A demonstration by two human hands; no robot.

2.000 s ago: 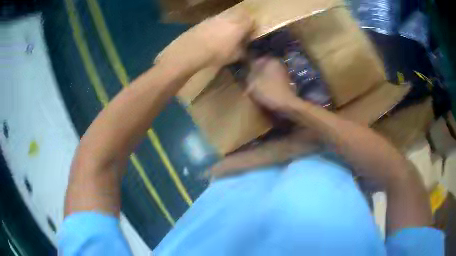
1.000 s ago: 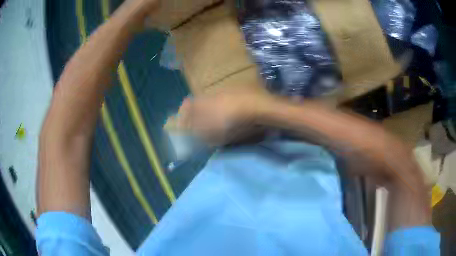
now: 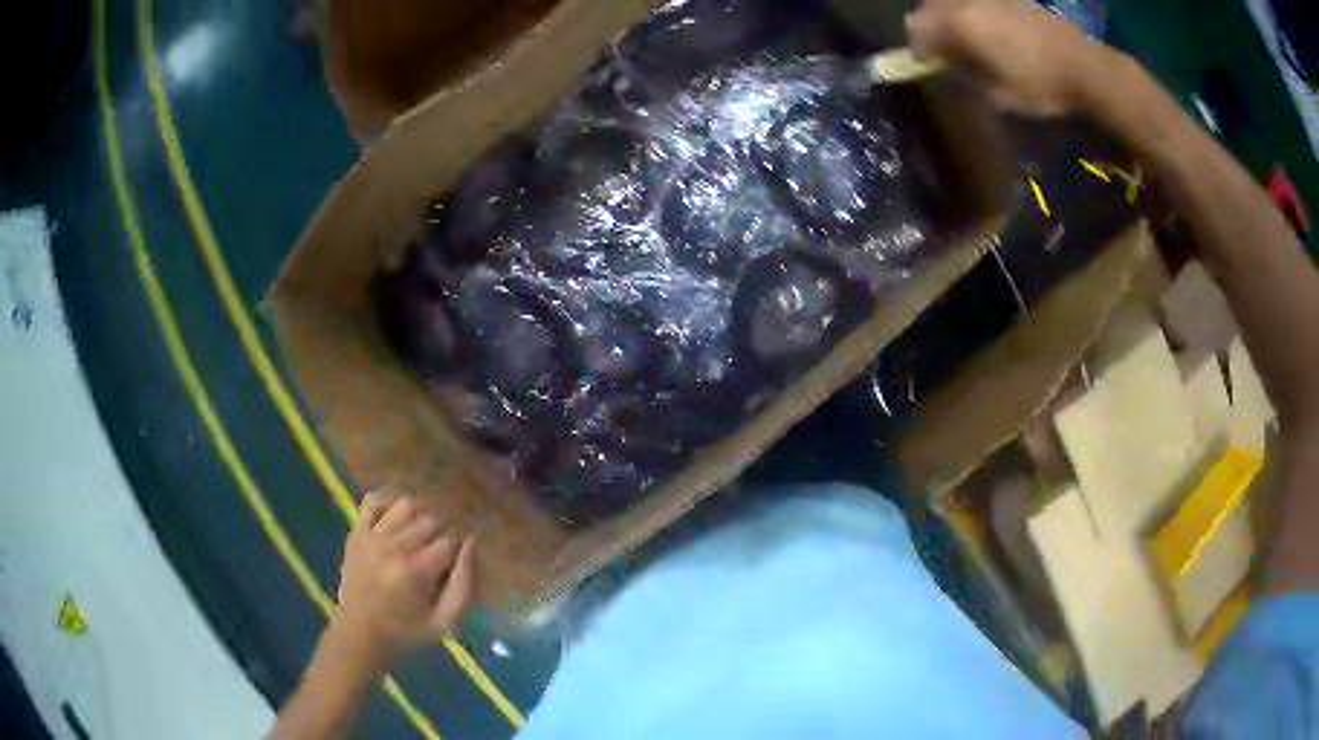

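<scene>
A large open brown carton (image 3: 369, 419) fills the middle of the view. It holds dark coils in shiny clear bags (image 3: 637, 275). My left hand (image 3: 405, 567) is at the carton's lower left corner, fingers curled over its edge. My right hand (image 3: 998, 55) is at the carton's upper right end, fingers closed around a small pale piece (image 3: 904, 65) that sticks out to the left; what it belongs to is unclear. Both hands are bare.
A second carton at the right (image 3: 1034, 362) holds tan cardboard pieces (image 3: 1114, 419) and a yellow piece (image 3: 1205, 509). Thin yellow scraps (image 3: 1111, 174) lie on a black surface between the cartons. Another brown carton (image 3: 412, 51) stands at the top left. The green floor has yellow lines.
The carton now shows wide open, its bagged contents exposed; the flaps seen across it earlier are no longer over it. My hands have moved apart to opposite ends.
</scene>
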